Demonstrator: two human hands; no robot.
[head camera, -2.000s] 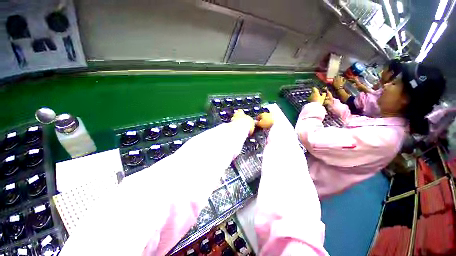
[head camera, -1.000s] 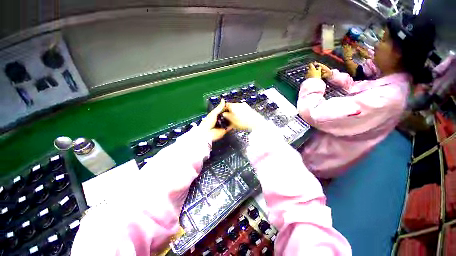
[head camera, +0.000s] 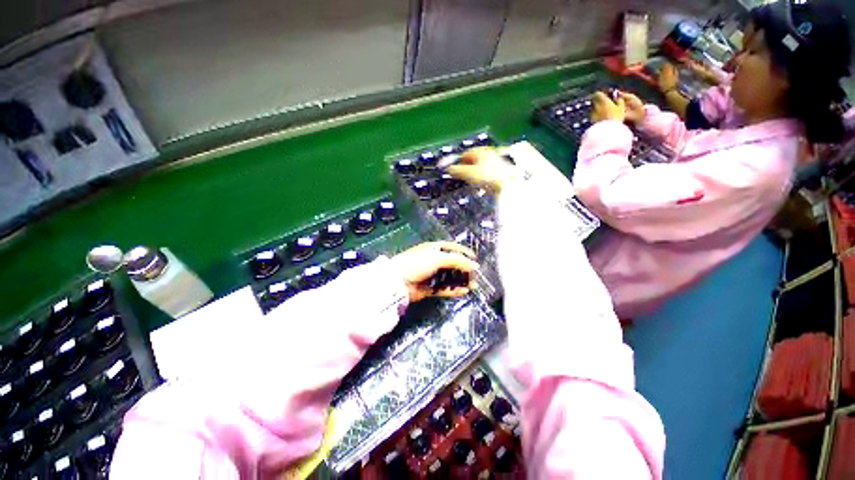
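My left hand (head camera: 439, 269) is curled around several small black lens units (head camera: 452, 278), just above the near part of a clear blister tray. My right hand (head camera: 480, 167) is farther forward, over the upper rows of the tray of lens units (head camera: 433, 192). Its fingertips are at a unit there; whether it grips the unit is unclear. Below my hands lies a clear blister tray (head camera: 398, 380) with glassy empty pockets. Under its right edge is a red parts tray (head camera: 419, 469) with rows of black rounds.
Full trays of labelled lens units stand at left (head camera: 70, 352) and centre left (head camera: 302, 248). A white dispenser bottle (head camera: 173, 284) stands beside a white sheet (head camera: 208, 335). A person in a pink smock (head camera: 689, 187) works close on the right. More paper (head camera: 542, 173) lies between us.
My hands were together over the trays and are now apart. The right has moved forward over the tray rows. The left is lower, with several black units showing in it.
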